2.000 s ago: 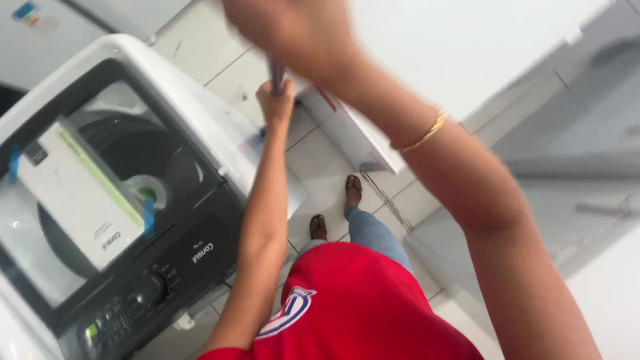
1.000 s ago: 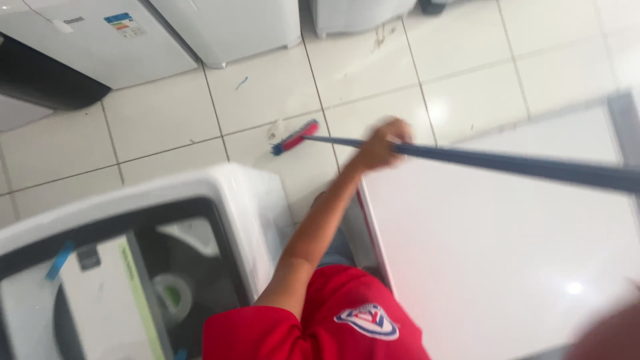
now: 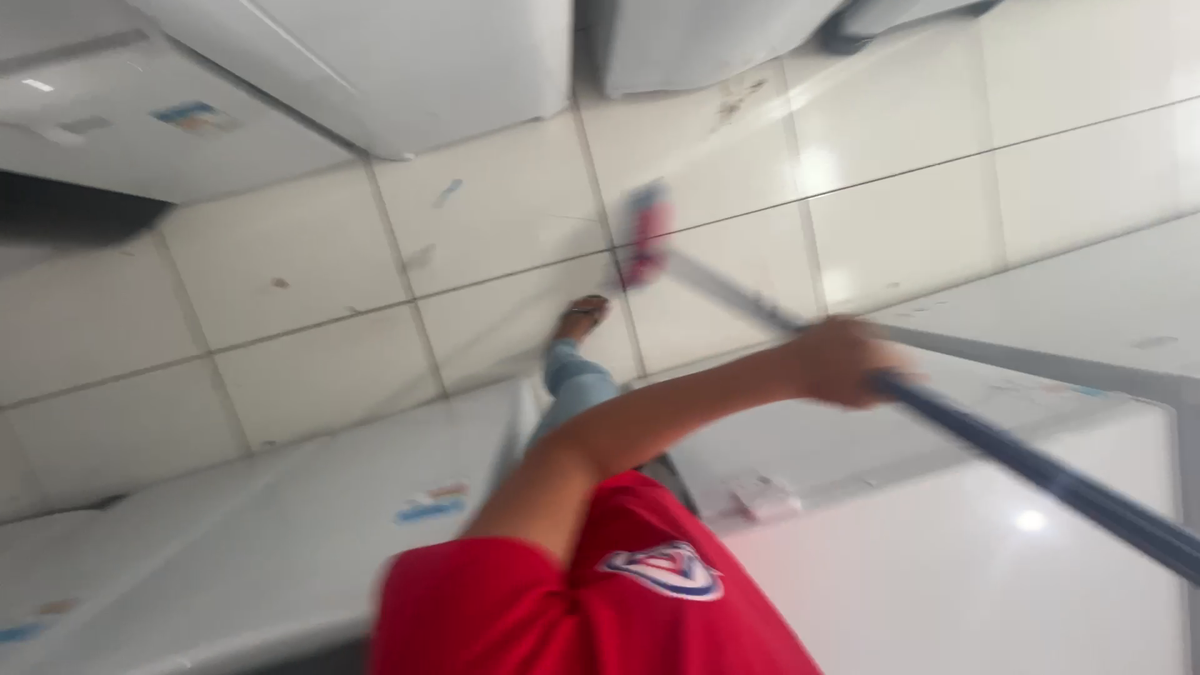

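Observation:
My left hand point(image 3: 844, 361) is closed around the dark handle of a broom point(image 3: 1041, 464), in the right half of the head view. The handle slants from the lower right edge up to the blurred red and blue broom head point(image 3: 647, 234), which is at the tiled floor point(image 3: 506, 225) near my sandaled foot point(image 3: 586, 307). Beyond my left hand, the upper part of the handle leaves the frame at the right. My right hand is out of view.
White appliances point(image 3: 450, 56) line the far side of the aisle. A white appliance point(image 3: 234, 553) stands at the lower left, another white, flat-topped one point(image 3: 947, 562) at the lower right. Small bits of debris point(image 3: 450, 190) and dark marks point(image 3: 741, 98) lie on the floor tiles.
The view has moved along the aisle; the washing machine seen earlier is gone from it. The broom head now lies closer to my foot, and its handle slants more steeply. My right hand, seen two seconds ago, has left view.

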